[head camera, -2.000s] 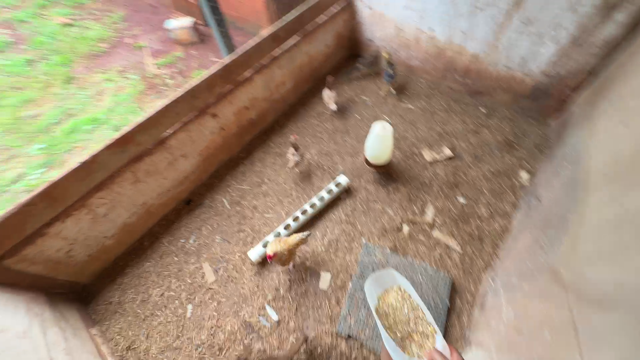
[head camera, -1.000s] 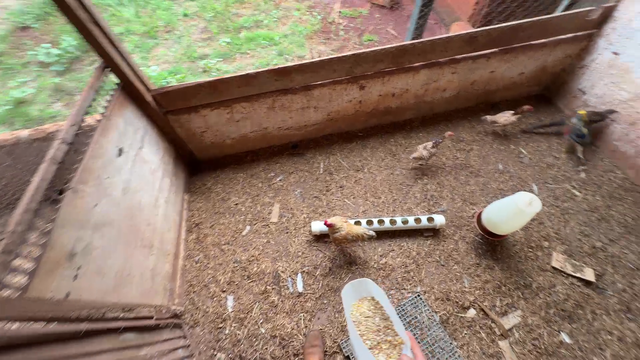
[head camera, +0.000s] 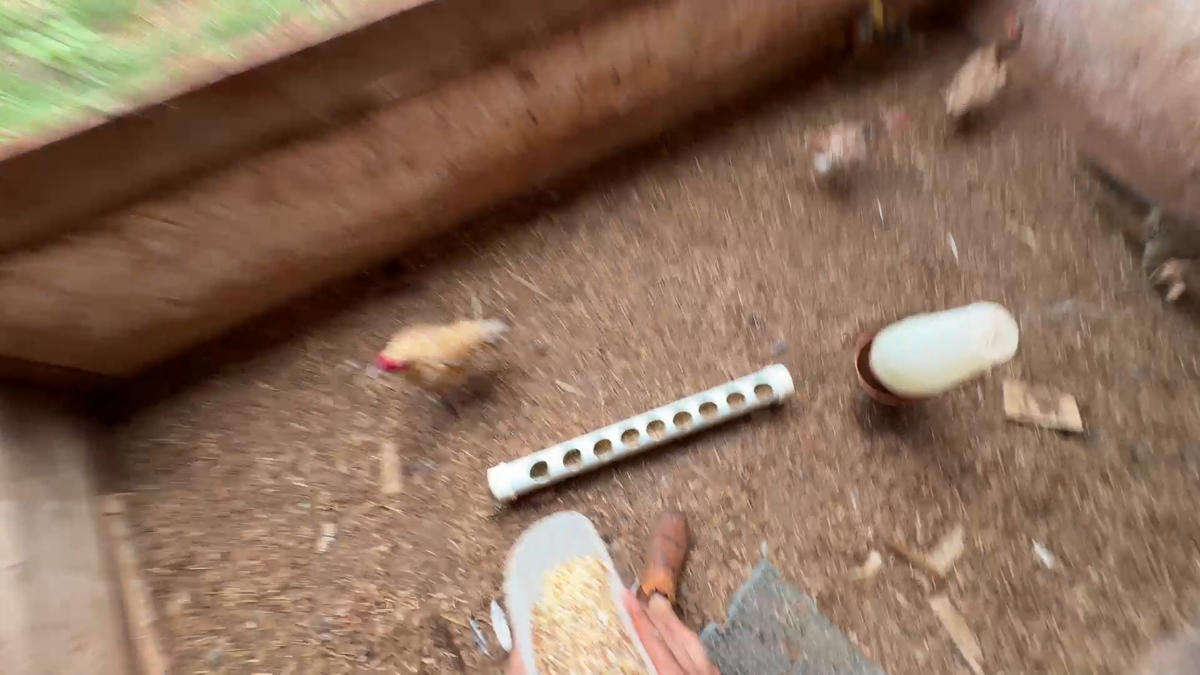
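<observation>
At the bottom middle, a translucent plastic scoop (head camera: 553, 544) holds yellowish grain feed (head camera: 581, 623). My right hand (head camera: 667, 637) grips its right side. A small part of my left hand (head camera: 515, 664) shows at the scoop's left edge, touching it. Beyond the scoop, a white pipe feeder (head camera: 642, 433) with a row of round holes lies slanted on the litter. Left of the pipe stands a tan chicken (head camera: 441, 351) with a red comb. A white plastic drinker (head camera: 947, 349) on a reddish base is right of the pipe.
A brown boot (head camera: 667, 548) is beside the scoop, and a grey mat (head camera: 783, 623) lies right of it. More birds, one a pale chicken (head camera: 977, 82), are at the upper right. A low wall (head camera: 375, 169) bounds the pen. Wood scraps (head camera: 1042, 406) lie on the litter.
The tan chicken has left the pipe feeder, where it stood before, and is now apart from it on the left. The scoop is now nearer the pipe. The view has turned and is closer.
</observation>
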